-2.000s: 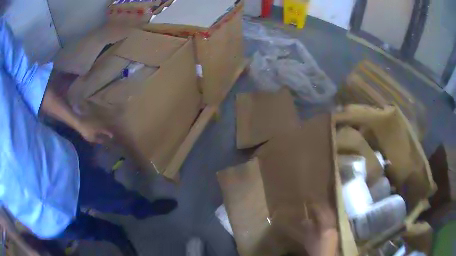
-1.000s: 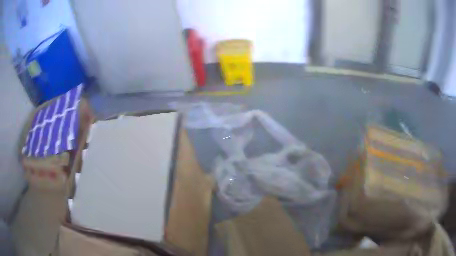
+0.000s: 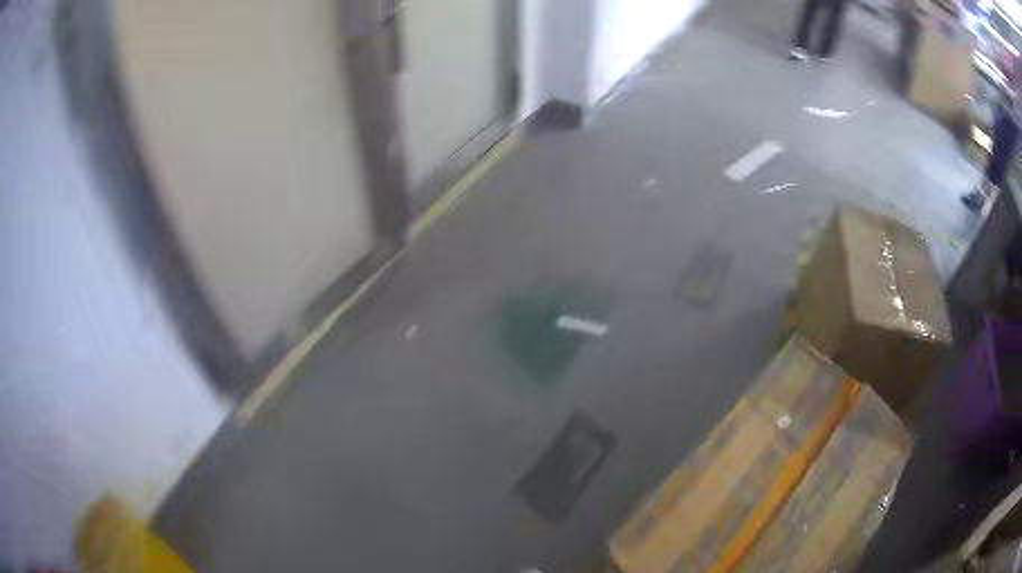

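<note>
Neither my left hand nor my right hand is in the picture. Nearest in front of me at the lower right is a brown cardboard carton (image 3: 723, 492) with an orange strip across its top. Just behind it stands another closed brown carton (image 3: 891, 274) with shiny tape along its top. Both look blurred.
A grey floor (image 3: 448, 392) with green and dark patches runs ahead. Doors (image 3: 241, 157) in a white wall are at left, a yellow object (image 3: 126, 543) at lower left. A purple tote (image 3: 992, 392) is at right. People's legs (image 3: 820, 25) show far off.
The view has swung right. The open cartons, plastic sheeting and the person in blue have left the picture; the doors, the aisle and the taped cartons fill it. The hand seen low earlier is gone.
</note>
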